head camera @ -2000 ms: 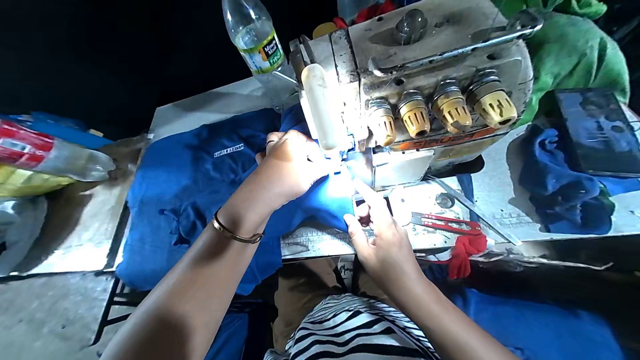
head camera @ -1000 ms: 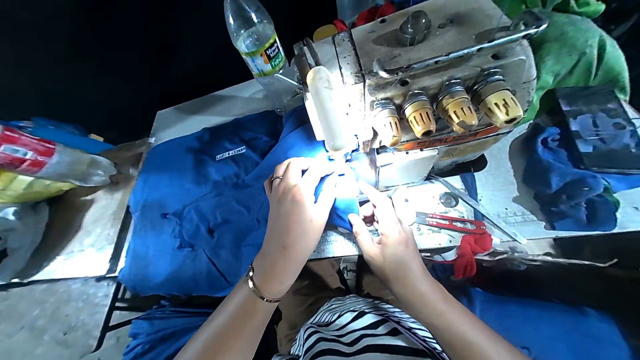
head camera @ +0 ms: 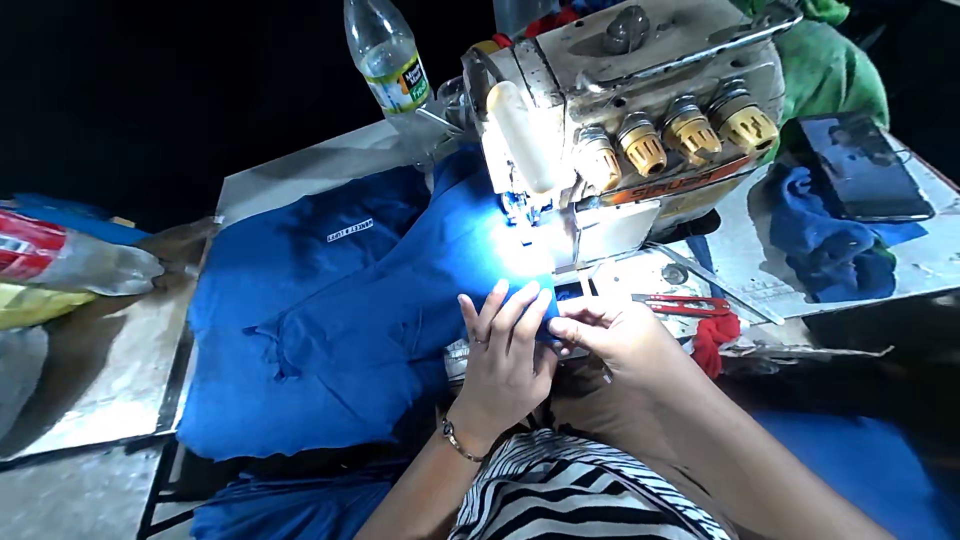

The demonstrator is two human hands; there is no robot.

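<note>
Blue fabric (head camera: pixel 360 300) lies spread over the left of the table and runs under the needle area of an overlock sewing machine (head camera: pixel 660 97). Close in front of the presser foot (head camera: pixel 521 210), which is lost partly in glare, my left hand (head camera: pixel 510 345) rests flat on the cloth with its fingers apart. My right hand (head camera: pixel 611 330) pinches the cloth's right edge between thumb and fingers, just beside the left fingertips. Red-handled thread snips (head camera: pixel 682 304) lie to the right of my right hand.
Behind the cloth stands a clear plastic bottle (head camera: pixel 394 67). Another bottle (head camera: pixel 75 259) lies at the far left. A smartphone (head camera: pixel 862 169) rests partly on a dark blue cloth (head camera: pixel 817 240) at the right. Near the front edge are a red cloth scrap (head camera: pixel 712 345) and metal tweezers (head camera: pixel 720 285).
My left hand has moved back from the needle area toward my body, and its fingers have spread. The blue cloth has shifted near the presser foot. My right hand stays at the cloth's edge.
</note>
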